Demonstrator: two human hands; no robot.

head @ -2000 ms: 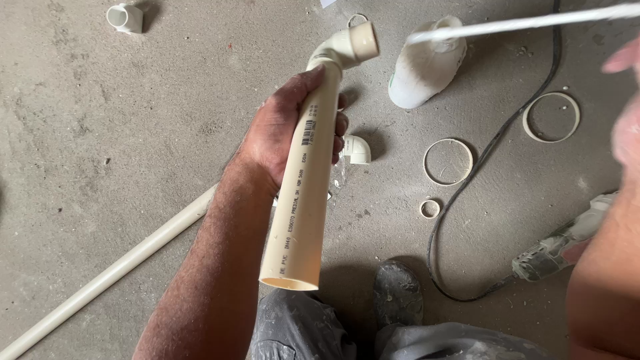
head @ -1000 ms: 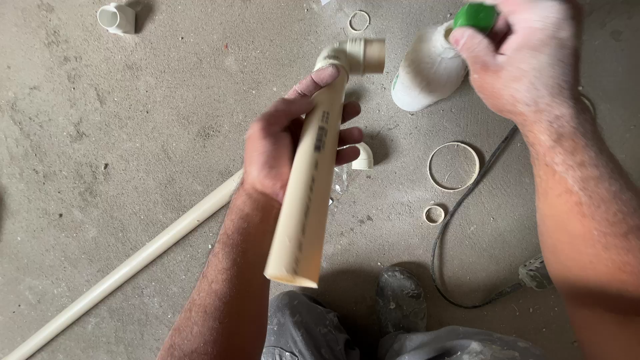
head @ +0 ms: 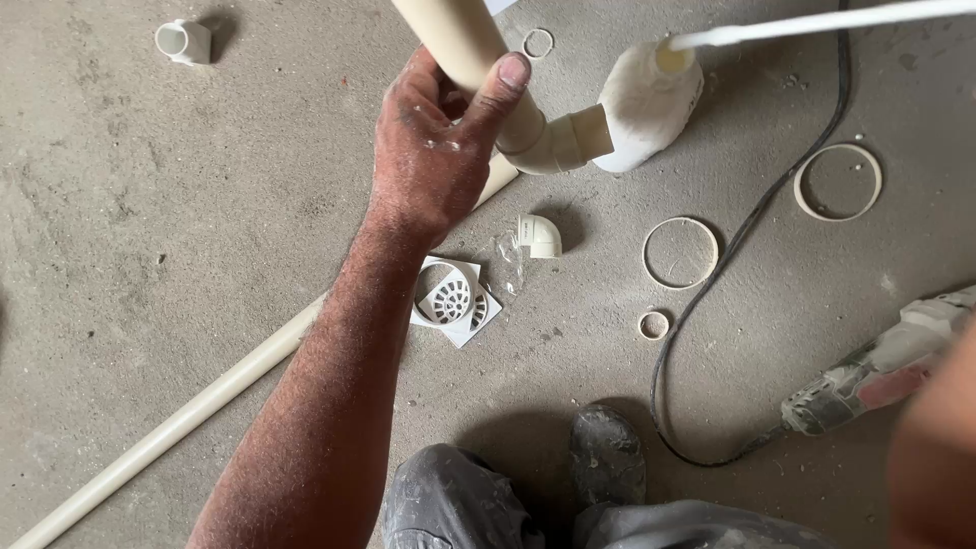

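Note:
My left hand [head: 438, 145] grips a cream PVC pipe [head: 465, 38] near its elbow fitting [head: 560, 145]; the pipe runs up out of the top edge. The elbow's open end points right, in front of a white plastic bottle [head: 652, 99] whose mouth is uncovered. A long white stick [head: 823, 24], blurred, reaches from the right edge to the bottle's mouth. Only a blurred part of my right arm shows at the lower right edge; the right hand itself is out of frame, so what it holds cannot be seen.
On the concrete floor lie a long thin pipe [head: 175, 415], white drain grates [head: 450, 301], a small elbow [head: 541, 236], a white fitting [head: 183, 42], several cut rings [head: 680, 253] and a dusty power tool [head: 877, 366] with a black cord [head: 751, 217]. My shoe [head: 608, 454] is below.
The held pipe has turned over: its long part now points up instead of down, and its elbow is lower. My right hand, at the bottle with a green cap one second ago, has left the view.

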